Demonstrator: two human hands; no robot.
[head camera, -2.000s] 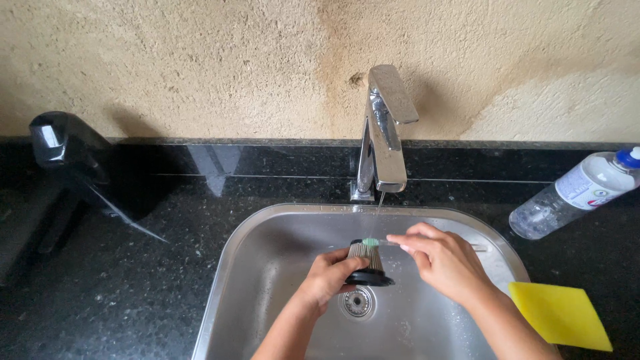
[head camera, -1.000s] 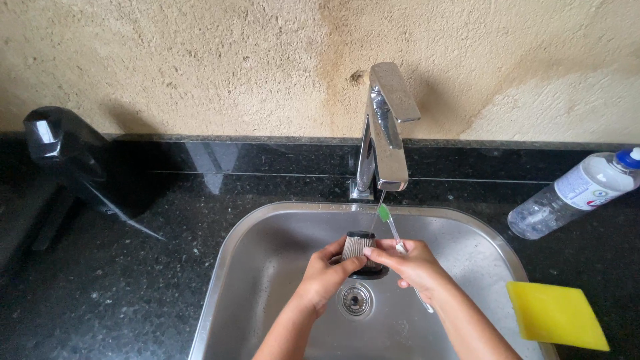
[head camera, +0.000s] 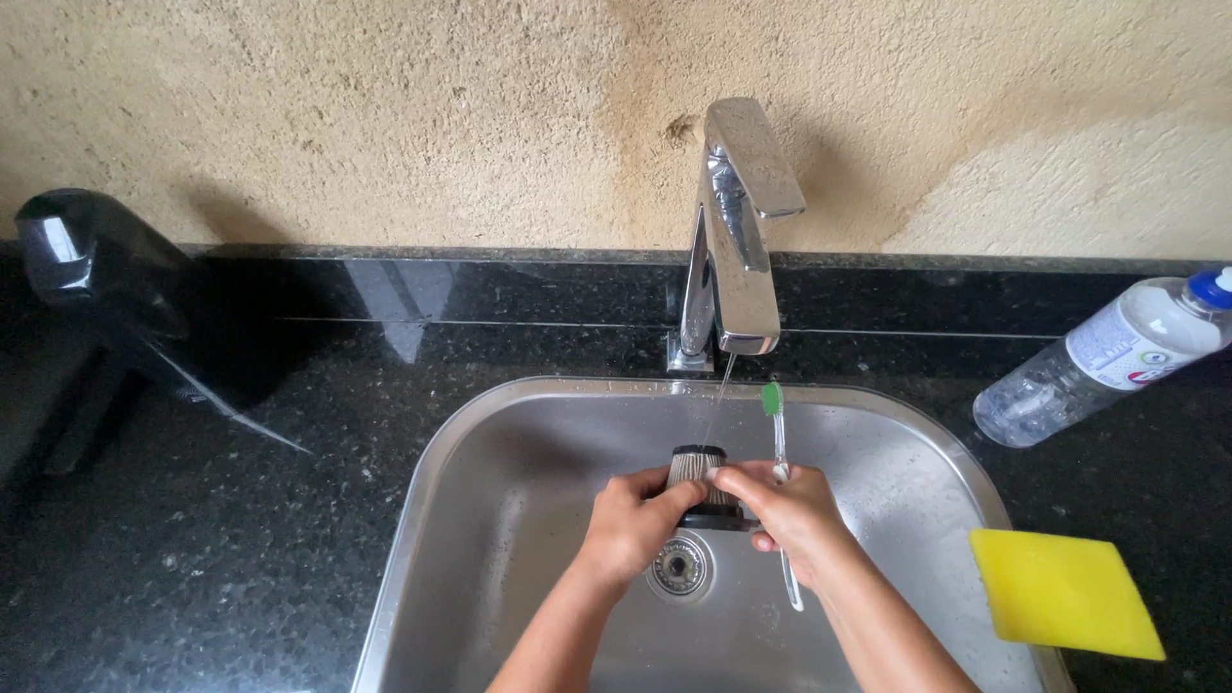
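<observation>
A pleated cartridge filter (head camera: 695, 470) with black ends is held over the stainless steel sink (head camera: 539, 577), under the chrome faucet (head camera: 749, 298). A thin stream of water runs from the spout to the filter's top. My left hand (head camera: 630, 520) grips the filter's left side. My right hand (head camera: 794, 510) has its thumb and fingers on the right side of the filter and also holds a clear-handled toothbrush (head camera: 780, 433), its green bristled head pointing up and its handle end hanging below the palm. The sink drain (head camera: 680, 568) shows just below the filter.
On the black granite counter (head camera: 241, 539), a yellow sponge cloth (head camera: 1068, 592) overlaps the sink's right rim. A clear plastic bottle with a blue cap (head camera: 1107, 356) stands behind it. A glossy black object (head camera: 106, 260) is at the far left, and a rough plaster wall rises behind.
Two seconds ago my right hand had the brush head against the filter; now the brush points up and that hand's fingers are on the filter. The filter has stayed over the sink.
</observation>
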